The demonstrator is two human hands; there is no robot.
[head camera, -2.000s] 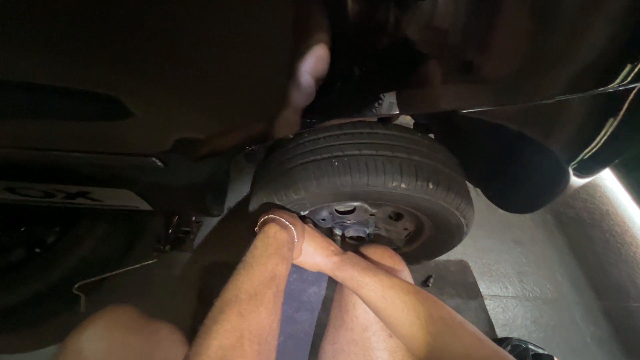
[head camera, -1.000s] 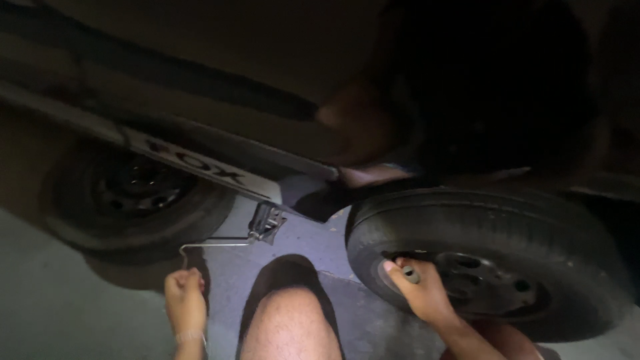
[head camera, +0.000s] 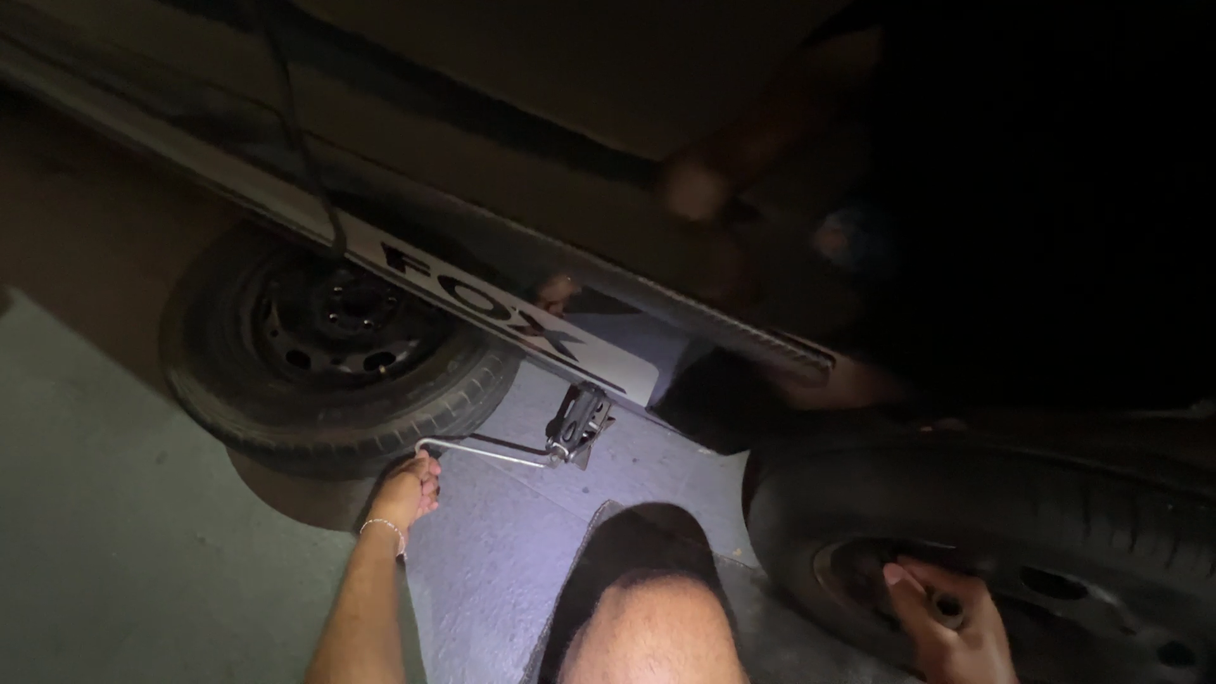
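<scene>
My left hand [head camera: 410, 486] is closed around the end of a bent metal crank handle [head camera: 489, 456]. The handle runs to a car jack [head camera: 579, 423] standing beneath the car's sill [head camera: 503, 309], which carries a model name. At the lower right, my right hand [head camera: 950, 617] holds a small cylindrical metal piece [head camera: 946, 609], perhaps a socket or wheel bolt, in front of the rim of the car's wheel [head camera: 1035, 518]. The piece's far end is hidden by the fingers.
A loose wheel with a tyre [head camera: 342, 442] lies on the floor [head camera: 123, 513], partly under the sill. The dark, shiny car body [head camera: 532, 114] fills the upper view and reflects the hands. My bare knee [head camera: 655, 632] is at the bottom centre.
Two seconds ago both arms reached to the car's wheel. My left hand has since moved left and taken hold of the crank handle. The view has swung left.
</scene>
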